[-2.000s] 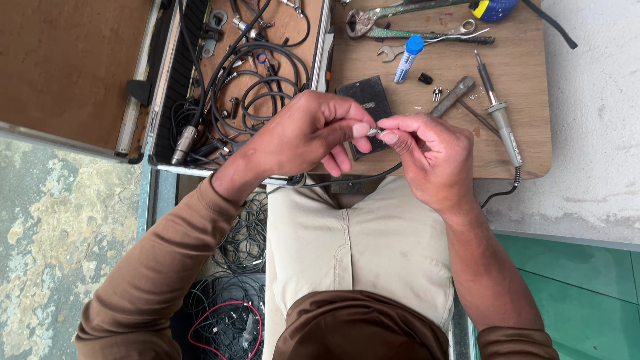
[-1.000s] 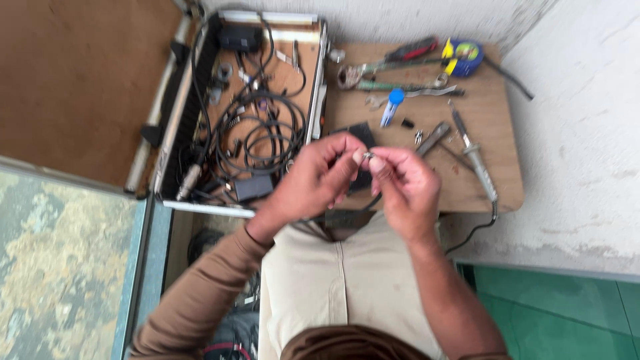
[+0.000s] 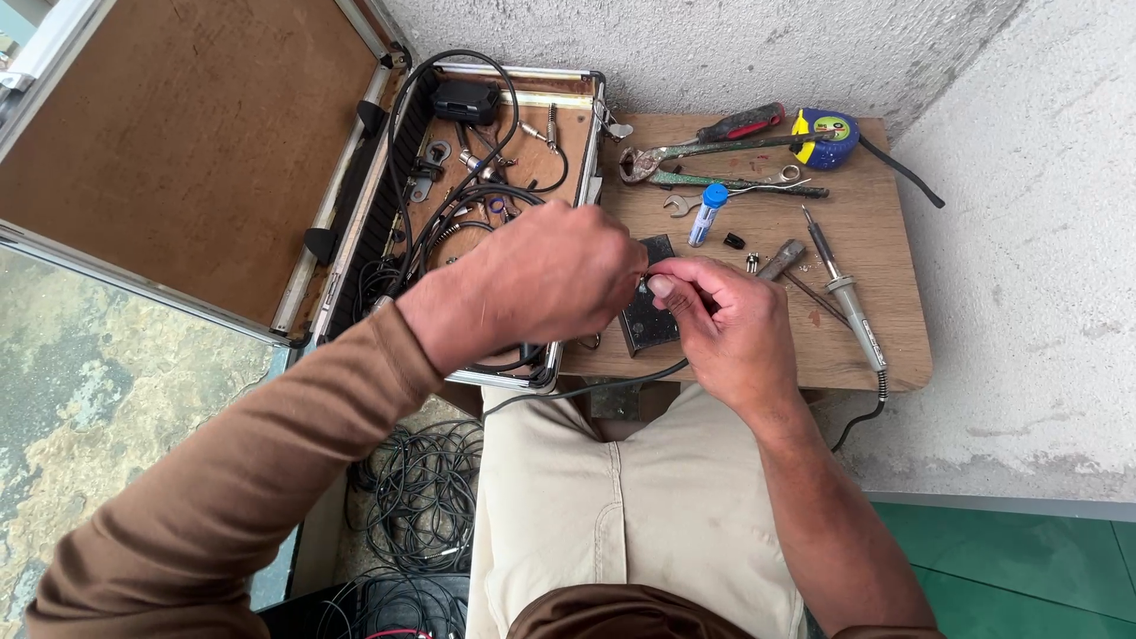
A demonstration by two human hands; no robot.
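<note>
My right hand (image 3: 732,324) pinches a small metal cable part (image 3: 645,277) between thumb and fingers, and a black cable (image 3: 595,387) runs from beneath that hand toward the left. My left hand (image 3: 546,275) meets it, back of the hand up and slightly blurred, with its fingertips hidden at the same small part. Below the hands lies a black block (image 3: 650,321) on the wooden board. Past my right hand are a blue-capped tube (image 3: 708,215), a small black piece (image 3: 734,240), a small metal connector part (image 3: 753,262) and a soldering iron (image 3: 848,302).
An open case (image 3: 577,89) with cables and connectors stands at the left of the wooden board (image 3: 852,355). Pincers (image 3: 661,164), a screwdriver (image 3: 741,122), a tape measure (image 3: 825,139), an open-ended wrench (image 3: 682,204) and a hammer-like tool (image 3: 781,259) lie on the board. Tangled cables (image 3: 417,497) are below.
My left hand has turned over, so its back now faces up and covers its fingertips. My right hand keeps its pinch at the small part.
</note>
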